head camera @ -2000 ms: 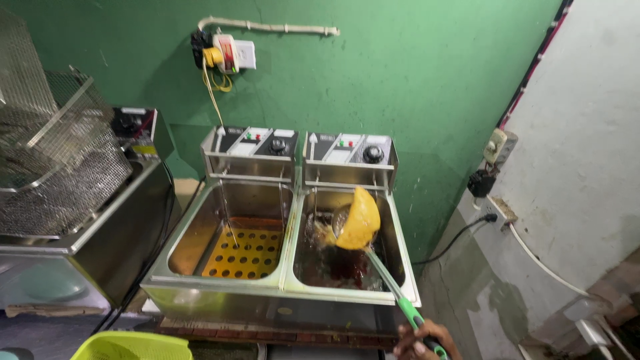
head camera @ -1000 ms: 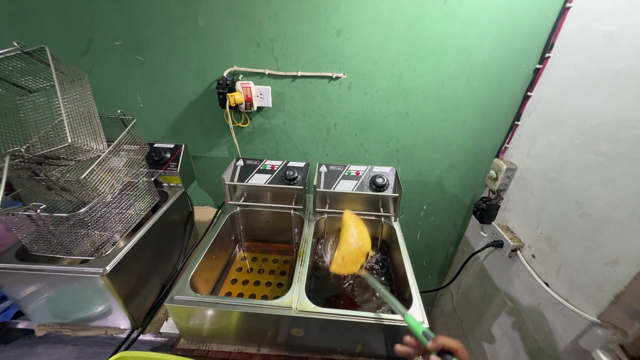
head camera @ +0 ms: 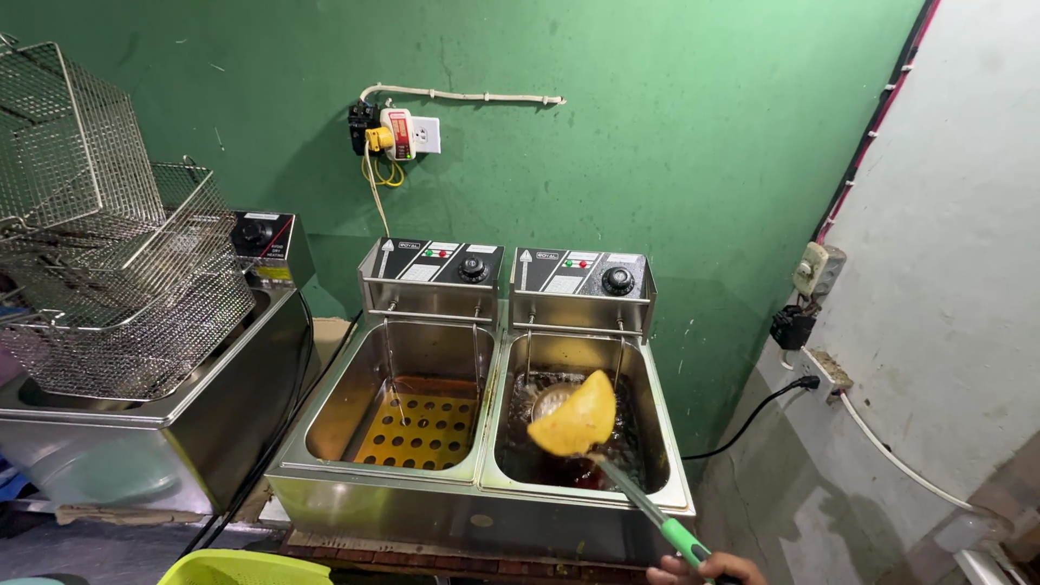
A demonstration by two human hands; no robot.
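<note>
At the bottom right my right hand (head camera: 707, 569) grips the green handle of a long metal skimmer (head camera: 642, 491). Its perforated head carries a golden, half-moon-shaped fried piece of food (head camera: 578, 416) over the right well of a stainless steel double deep fryer (head camera: 487, 524). Dark oil (head camera: 528, 455) bubbles in that well. The left well holds still, amber oil above a perforated plate (head camera: 418, 431). My left hand is out of the picture.
Wire fry baskets (head camera: 138, 325) are stacked on another steel fryer (head camera: 236, 422) at left. A yellow-green plastic basket (head camera: 244, 569) shows at the bottom edge. Plugged adapters (head camera: 396, 134) and a black power cord (head camera: 756, 422) are near the walls.
The skimmer and the food on it stay over the right well; the food's tilt has changed. The view has shifted, and the yellow-green basket sits lower in it than two seconds ago.
</note>
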